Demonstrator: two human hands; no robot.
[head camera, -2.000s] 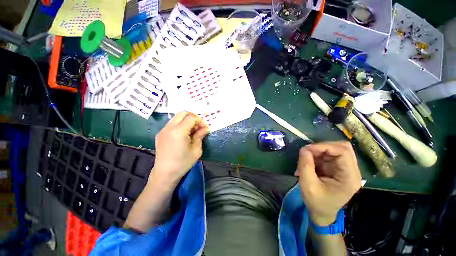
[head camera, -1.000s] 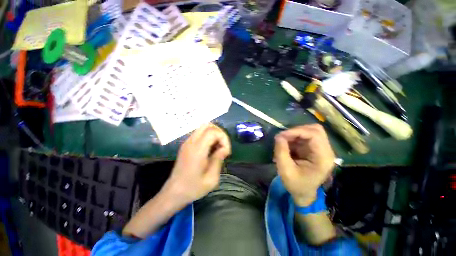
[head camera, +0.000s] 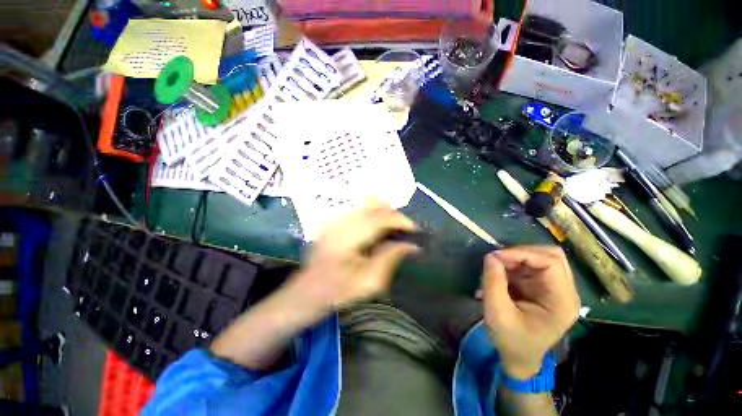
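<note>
My left hand (head camera: 354, 256) is blurred, over the mat's front edge. Its thumb and index finger are closed around a small dark blurred object (head camera: 403, 236), which looks like the watch unit. My right hand (head camera: 533, 305) is to its right, apart from it, with fingers curled and thumb near the index finger; whether it pinches something small cannot be seen. A white sticker sheet (head camera: 374, 175) with rows of small red and dark marks lies behind my left hand, which covers its lower part. A thin pale stick (head camera: 456, 213) lies right of the sheet.
A brown-handled brush (head camera: 594, 256) and a cream-handled tool (head camera: 651, 244) lie right. White boxes (head camera: 557, 88) and a clear cup (head camera: 579, 142) are at back right. Die-cut sheets (head camera: 244, 166) and a green spool (head camera: 213, 104) lie left. A black compartment tray (head camera: 163, 280) is lower left.
My left hand has moved from the sheet's lower edge rightward to the watch unit's former place. The unit is gone from the mat and appears held. My right hand keeps nearly the same pose.
</note>
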